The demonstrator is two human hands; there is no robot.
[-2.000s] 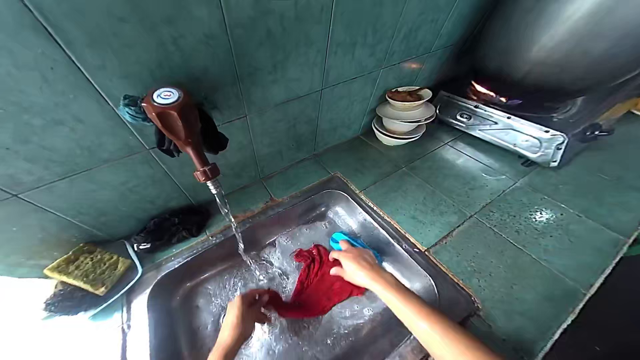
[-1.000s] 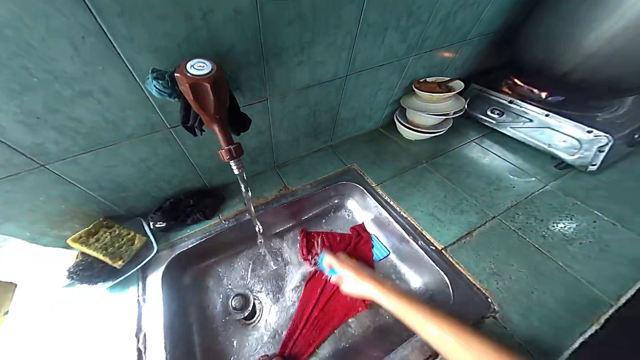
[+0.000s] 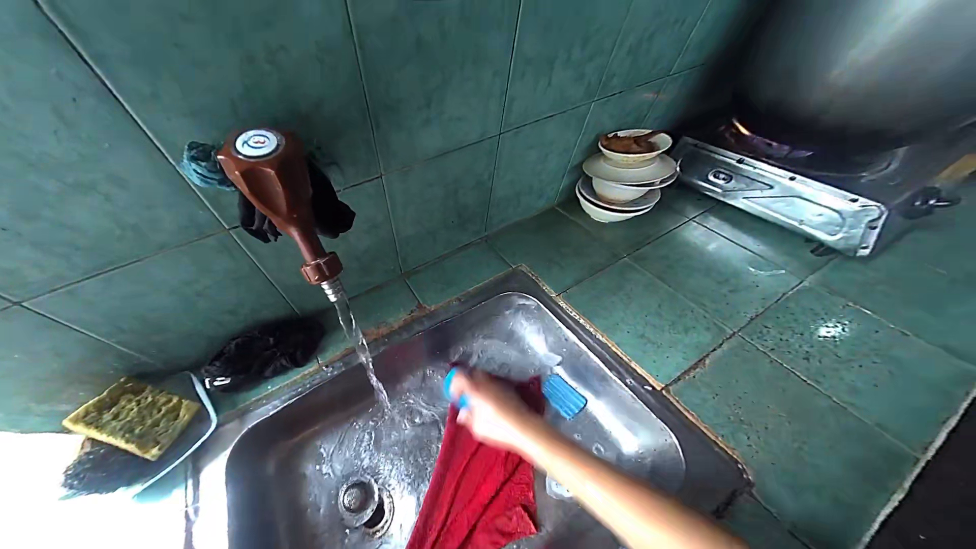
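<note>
My right hand (image 3: pixel 488 412) is shut on a small blue object, partly hidden by the fingers and blurred, at the upper end of a wet red cloth (image 3: pixel 480 488). The cloth lies stretched in the stainless steel sink (image 3: pixel 293 427) and runs out past the lower edge of view. A ribbed blue piece (image 3: pixel 565 396) lies just right of the cloth's upper end. Water falls from the brown faucet (image 3: pixel 278 191) left of my hand. The drain fitting (image 3: pixel 359 499) sits left of the cloth. My left hand is out of view.
Stacked bowls and plates (image 3: pixel 625 179) stand by the wall, beside a gas stove (image 3: pixel 785 194) with a lit flame under a large metal pot (image 3: pixel 862 61). A yellow sponge (image 3: pixel 133 418) rests at the left on a tray, near a black cloth (image 3: pixel 263 351). Green tiled counter (image 3: pixel 663 305) borders the sink.
Two seconds ago both hands held the red cloth; the left has since left view. The cloth is now stretched down the sink, and the drain fitting shows. My right hand has moved left over the cloth.
</note>
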